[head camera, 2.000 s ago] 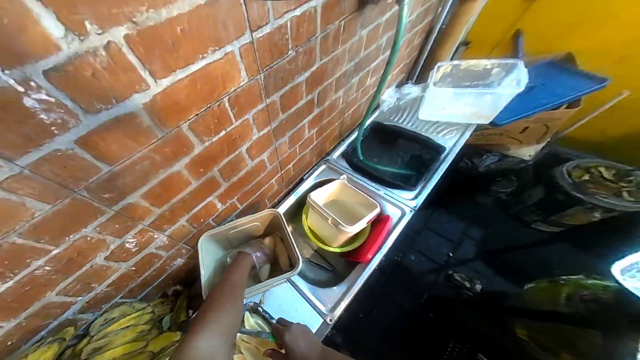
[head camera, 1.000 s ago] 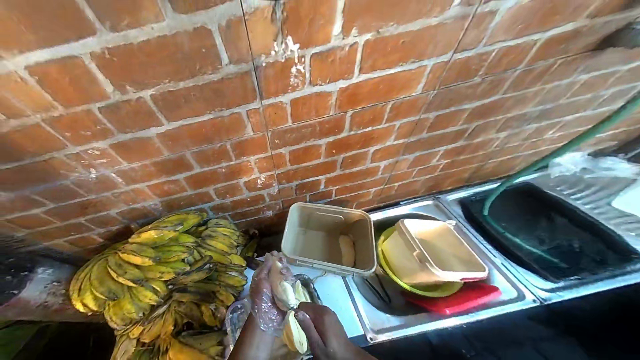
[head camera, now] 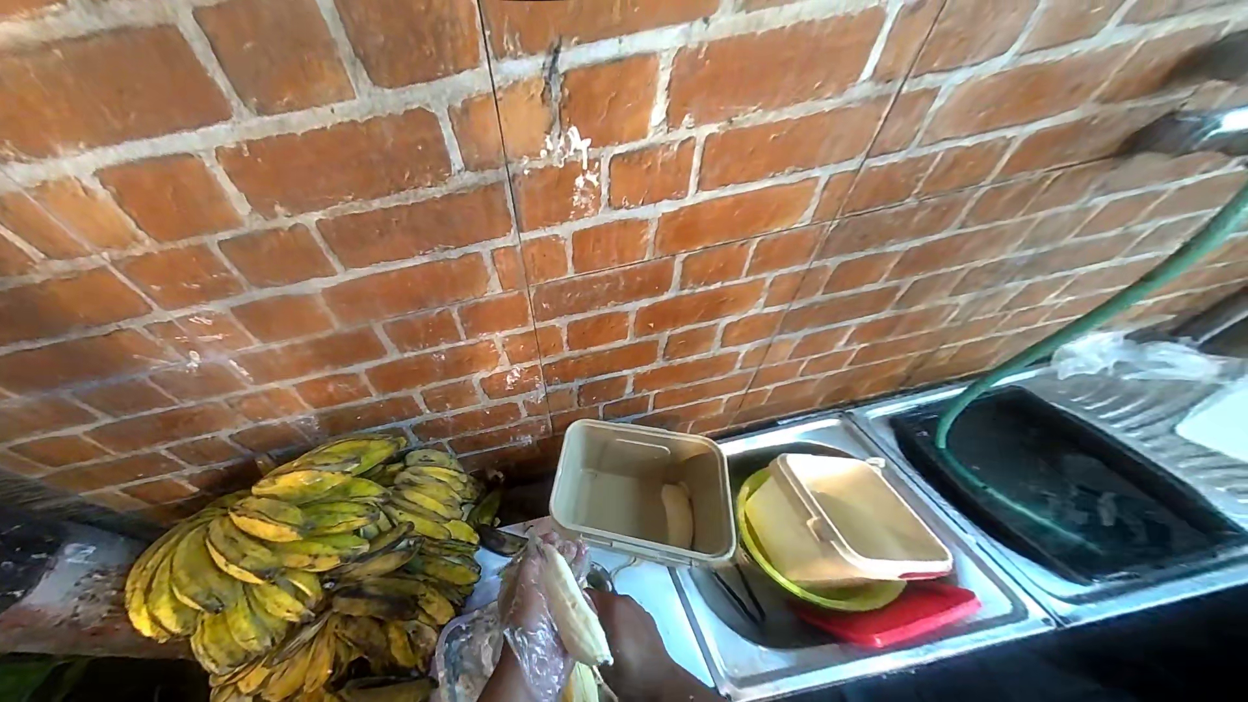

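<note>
My left hand (head camera: 534,609), in a clear plastic glove, is shut on a partly peeled plantain (head camera: 575,606) whose pale flesh shows. Close against the fruit's lower right side is my right hand (head camera: 639,639); its fingers are mostly hidden, and a small dark object shows by them that I cannot make out. Just behind both hands stands a beige plastic tub (head camera: 609,487) with a peeled plantain (head camera: 677,515) lying in it. A clear plastic container (head camera: 468,648) is partly hidden beside my left hand. Bunches of yellow-green plantains (head camera: 292,526) are piled at the left.
A steel sink (head camera: 726,643) holds a yellow-green basin (head camera: 756,546), a cream container (head camera: 868,517) and a red plastic item (head camera: 892,616). Farther right, a green hose (head camera: 1063,331) runs into a black tub (head camera: 1072,478), near a clear plastic bag (head camera: 1131,359). A brick wall (head camera: 595,292) rises behind.
My left hand was inside the beige tub two seconds ago; it has come out and now holds a plantain beside my right hand. The view has swung left.
</note>
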